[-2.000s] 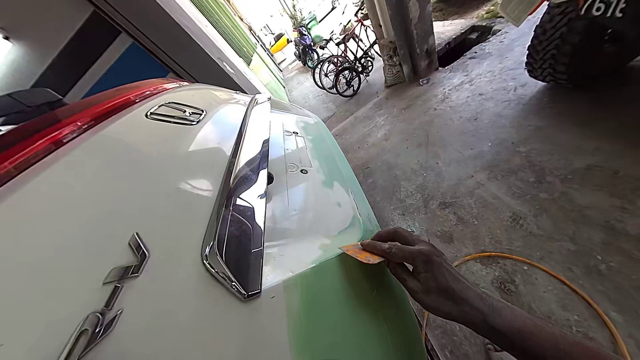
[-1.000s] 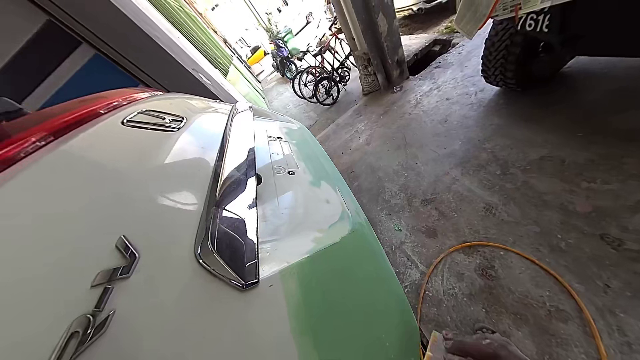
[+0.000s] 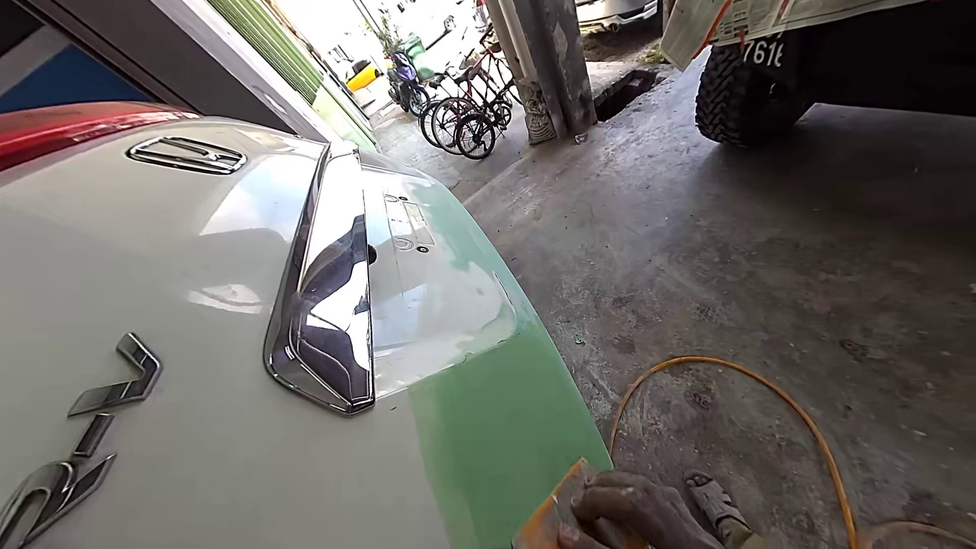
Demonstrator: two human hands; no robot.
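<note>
My right hand (image 3: pixel 637 507) grips an orange body-filler spreader (image 3: pixel 560 507) at the bottom edge of the head view, over the edge of the car's rear panel. Light green filler (image 3: pixel 503 427) covers the panel's lower edge and its near corner. A chrome trim strip (image 3: pixel 335 305) crosses the white tailgate (image 3: pixel 229 450). Left of the strip are a chrome badge (image 3: pixel 187 155) and chrome lettering (image 3: pixel 126 377). My left hand is out of view.
An orange hose (image 3: pixel 762 381) loops on the concrete floor (image 3: pixel 686 252). A sandaled foot (image 3: pixel 713 496) stands beside the panel. A vehicle's tire (image 3: pixel 743 99) is at upper right, a pillar (image 3: pixel 553 61) and several bicycles (image 3: pixel 476 114) farther back.
Two seconds ago my right hand held the spreader at the boundary of the green area. It then dropped to the bottom edge of view and has since come back up over the panel's near edge.
</note>
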